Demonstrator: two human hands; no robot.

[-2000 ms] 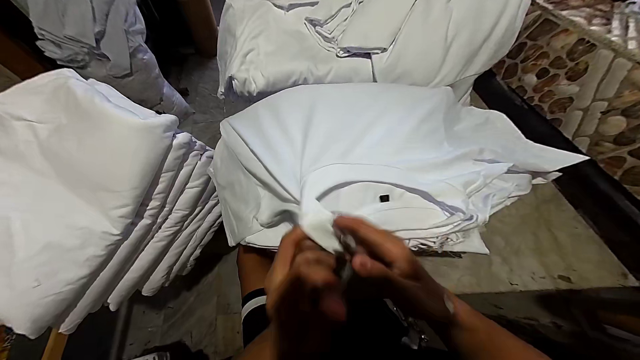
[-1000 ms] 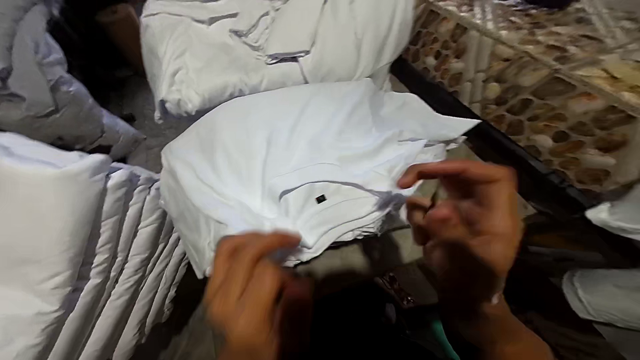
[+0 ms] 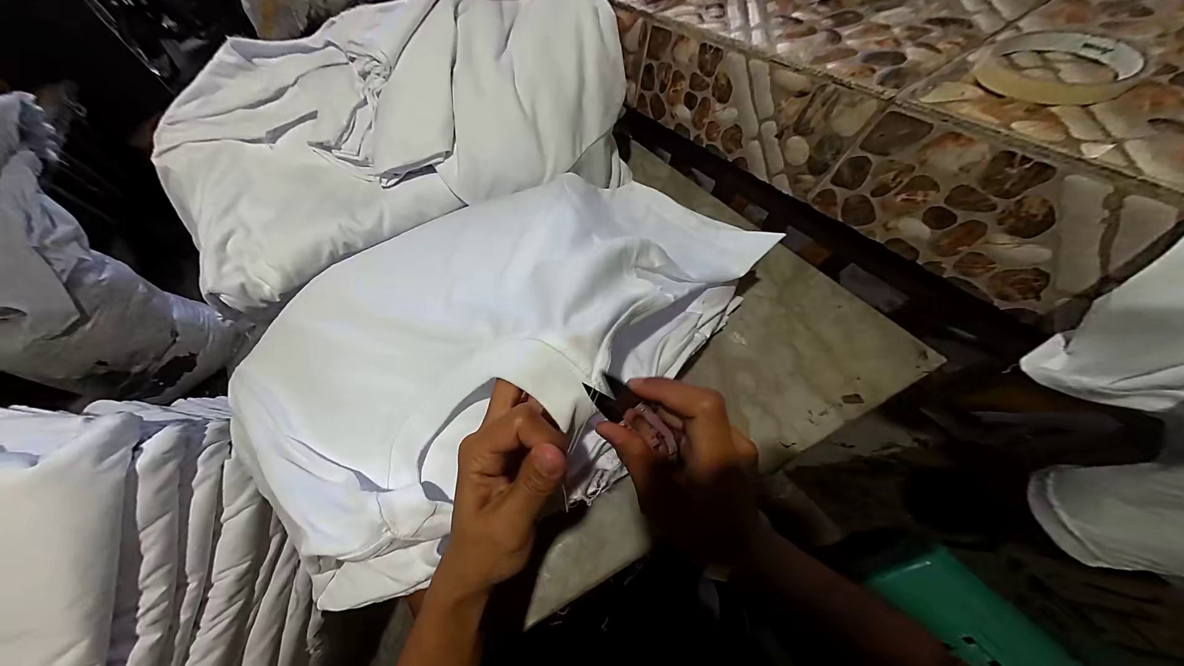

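Note:
A white T-shirt [image 3: 416, 305] lies spread on a stack of similar white garments, its round neckline facing me. My left hand [image 3: 518, 472] pinches the ribbed collar near the shoulder seam, with some fingers inside the neck opening. Held in my right hand [image 3: 689, 453] is a small cutting tool, apparently thread snips [image 3: 610, 400], with dark pointed blades apart at the collar's edge. Thin loose threads hang between the two hands. The lower part of the snips is hidden by my fingers.
Folded white garments [image 3: 65, 518] stand in a row at left. A larger white cloth pile [image 3: 324, 166] lies behind the shirt. A tape roll [image 3: 1059, 67] rests on the pebble-patterned tiled ledge [image 3: 925, 194]. At lower right are a green plastic object [image 3: 971, 606] and white cloth [image 3: 1110, 499].
My left hand, apart from the shirt one second ago, now grips its collar. My right hand has come to the collar with the snips. The shirt's neckline has been shifted, and the view has swung right.

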